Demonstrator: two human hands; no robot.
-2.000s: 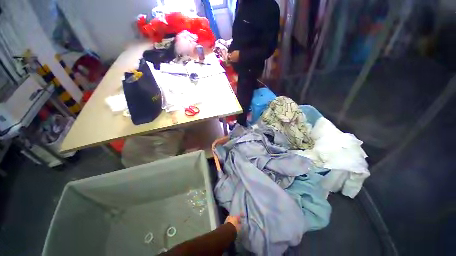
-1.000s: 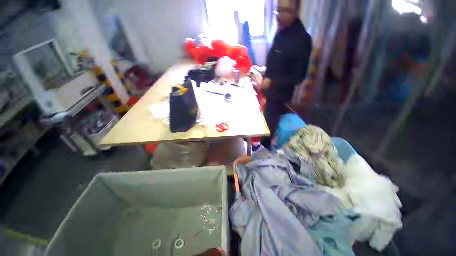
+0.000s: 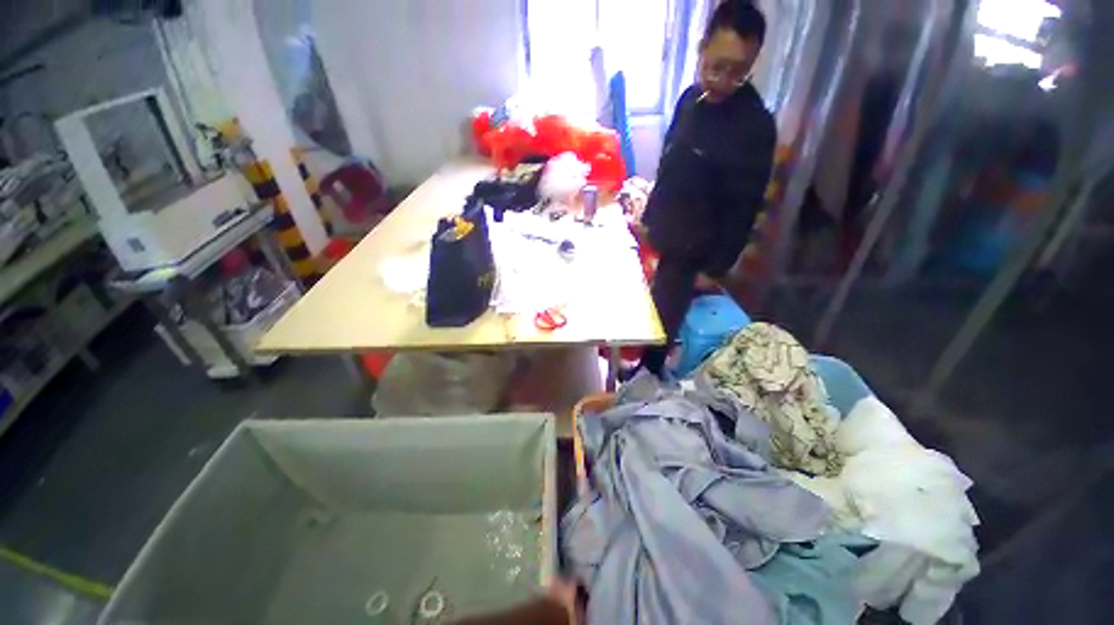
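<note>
Grey-blue fabric [image 3: 684, 513] lies heaped over the orange basket [image 3: 591, 409], right of the grey bin [image 3: 403, 430]. Light teal fabric [image 3: 819, 576] lies below it at the right. Patterned fabric [image 3: 776, 385] and white fabric [image 3: 910, 507] are heaped behind and to the right. The bin holds two white rings [image 3: 431, 603] and clear scraps [image 3: 511, 543]. A blurred brown sleeve or hand, seemingly my left hand [image 3: 531, 608], shows at the bottom edge by the bin's right wall; its fingers cannot be made out. My right hand is out of the picture.
A pale worktable [image 3: 354, 311] stands beyond the bin, with a dark bag [image 3: 459, 275], red-handled scissors [image 3: 551, 320] and red material [image 3: 556, 140]. A person in dark clothes [image 3: 715, 171] stands at its right, near a blue plastic object [image 3: 709, 330]. A machine stand [image 3: 202, 263] is left.
My left hand was at the grey-blue fabric and has dropped to the bottom edge. The view has turned left and up. The person beyond the table now stands facing this way with an arm lowered.
</note>
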